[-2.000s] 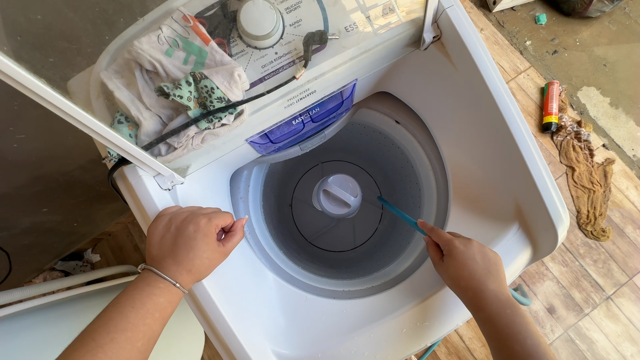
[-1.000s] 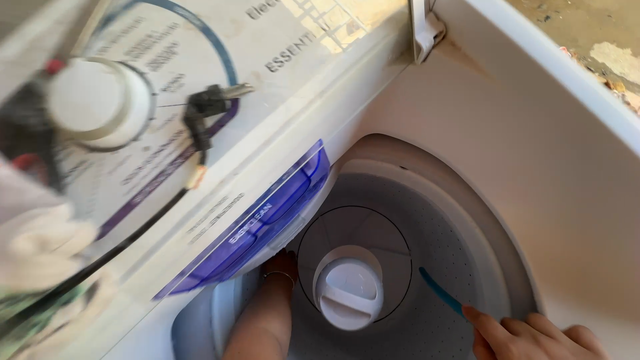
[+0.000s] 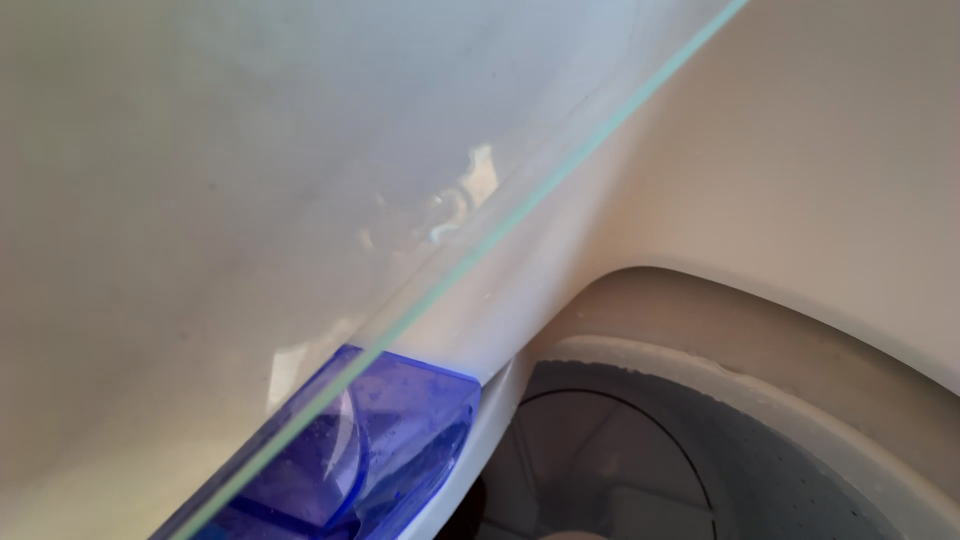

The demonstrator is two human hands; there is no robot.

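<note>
The head view is very close to a top-loading washing machine. A translucent blue dispenser drawer (image 3: pixel 405 427) sits at the lower middle, beside the tub opening. To its right the pale tub ring (image 3: pixel 675 356) curves around the dark grey drum (image 3: pixel 757 450). A thin black circle shows on the drum floor, and a small pale piece of the central agitator cap (image 3: pixel 574 535) shows at the bottom edge. Neither my left hand nor my right hand can be clearly made out. A dark brownish shape at the bottom, beside the drawer, is too unclear to name.
A glass lid edge (image 3: pixel 540 191) crosses diagonally, greenish and close to the camera, with reflections on the pane to its left. The washer's white inner wall (image 3: pixel 810 165) rises at the upper right.
The view has moved much closer to the machine. Both hands, the left inside the tub and the right holding a thin blue stick a second ago, are no longer clearly seen.
</note>
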